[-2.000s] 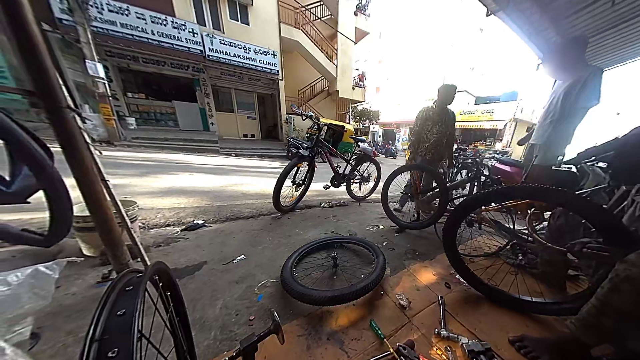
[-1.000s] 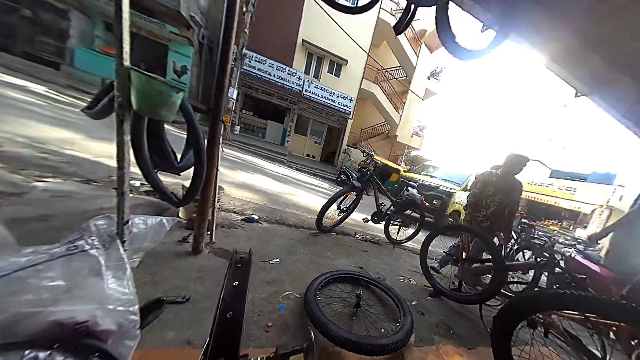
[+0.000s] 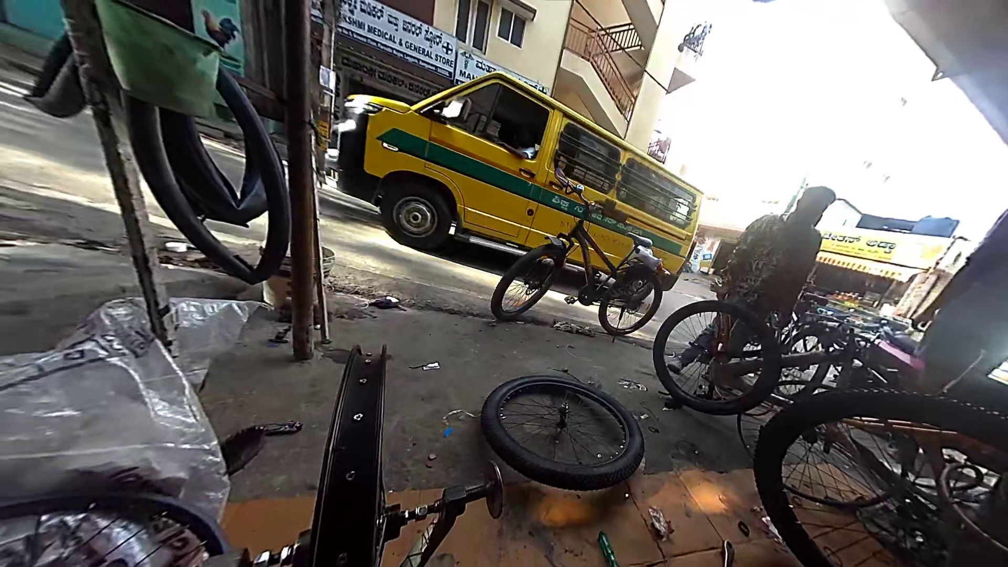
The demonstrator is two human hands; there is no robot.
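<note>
Neither of my hands shows in the head view. A black bicycle rim without a tire stands edge-on at the lower centre, with small holes along its inner band. At its right side a metal axle stand with a round disc end reaches out. A bicycle wheel with a black tire lies flat on the ground beyond. A green-handled tool lies on the orange tiles at the bottom edge. Another spoked wheel is partly in view at the lower left, beside clear plastic sheeting.
Black tires and a green basin hang by a rusty post at left. Bicycles stand ahead and at right. A person is near them. A yellow van is on the road.
The yellow van has come into view behind the standing bicycle. The view has swung left and tilted since the earliest frame. The flat wheel lies on the ground in every frame.
</note>
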